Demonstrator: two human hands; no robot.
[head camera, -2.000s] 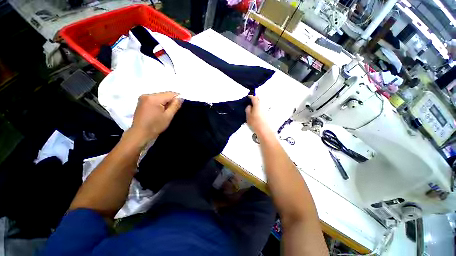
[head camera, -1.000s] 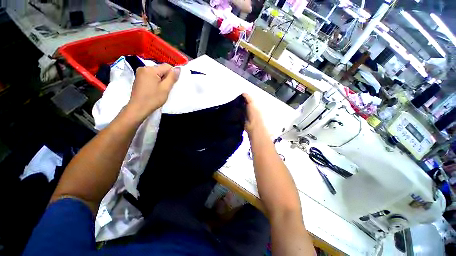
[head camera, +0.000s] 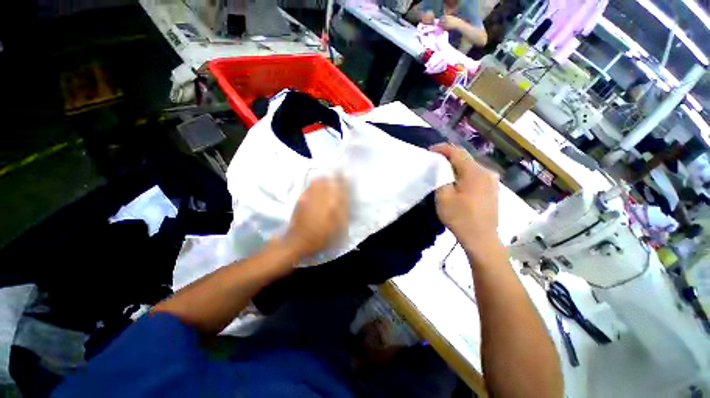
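Note:
A garment piece with a white panel (head camera: 381, 175) and dark body fabric (head camera: 389, 253) hangs over the near edge of the white sewing table (head camera: 459, 280). My right hand (head camera: 467, 190) grips the right corner of the white panel between thumb and fingers. My left hand (head camera: 321, 214) is blurred and lies against the middle of the white panel; whether it pinches the cloth cannot be told. The dark fabric hangs below the white. The sewing machine (head camera: 607, 249) stands to the right of my right hand, with no cloth at its needle.
Black scissors (head camera: 574, 311) and thread snips (head camera: 567, 340) lie on the machine bed. A red plastic basket (head camera: 296, 68) stands behind the garment. White cut cloth (head camera: 145, 208) lies on dark cloth at left. Another person (head camera: 465, 23) handles pink cloth at the back.
The view has swung left. The white panel now lies spread over the dark fabric. My left hand has left the panel's upper edge and moved down onto its middle. My right hand still holds a corner.

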